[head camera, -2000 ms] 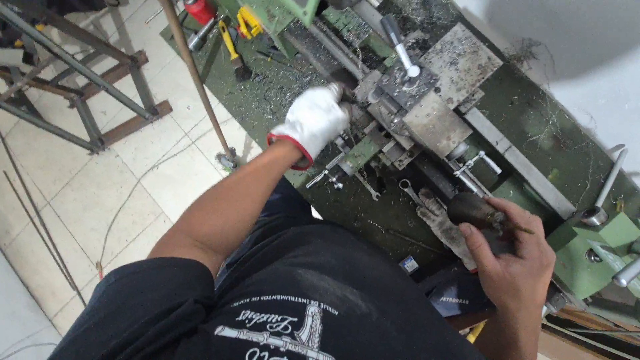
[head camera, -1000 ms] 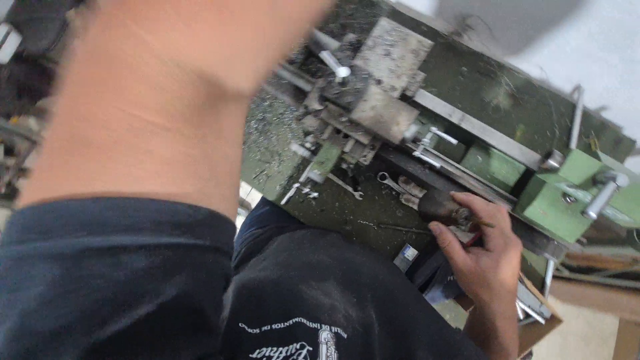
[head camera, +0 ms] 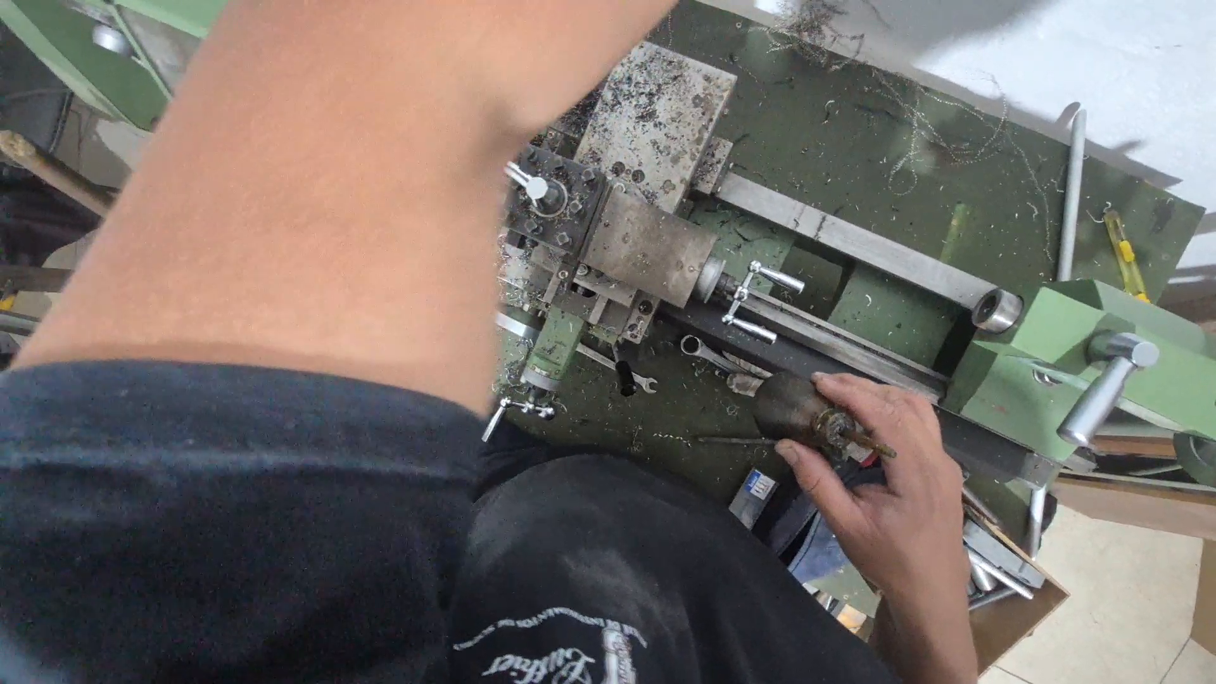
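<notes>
My right hand (head camera: 893, 465) holds a dark, rounded metal canister (head camera: 793, 413) with a thin spout, fingers above and thumb below, beside the front rail of a green metal lathe. My left forearm crosses the upper left of the view, large and near; the left hand itself is out of the frame. Right of the forearm lies the lathe's tool post (head camera: 556, 204) with its lever, and the compound slide (head camera: 651, 242) with a two-armed crank handle (head camera: 755, 302). Metal chips cover the cross slide (head camera: 655, 123).
The tailstock (head camera: 1073, 361) with its crank stands at the right. A ring spanner (head camera: 708, 353) and an open-ended spanner (head camera: 632, 373) lie in the green tray. Behind are a yellow-handled screwdriver (head camera: 1126, 256) and tangled swarf (head camera: 912, 123). A cardboard box (head camera: 1031, 608) holds metal bars.
My gloved left hand, earlier near the chuck side of the carriage, has risen out of view, and the forearm now covers that area. My right hand still holds the canister.
</notes>
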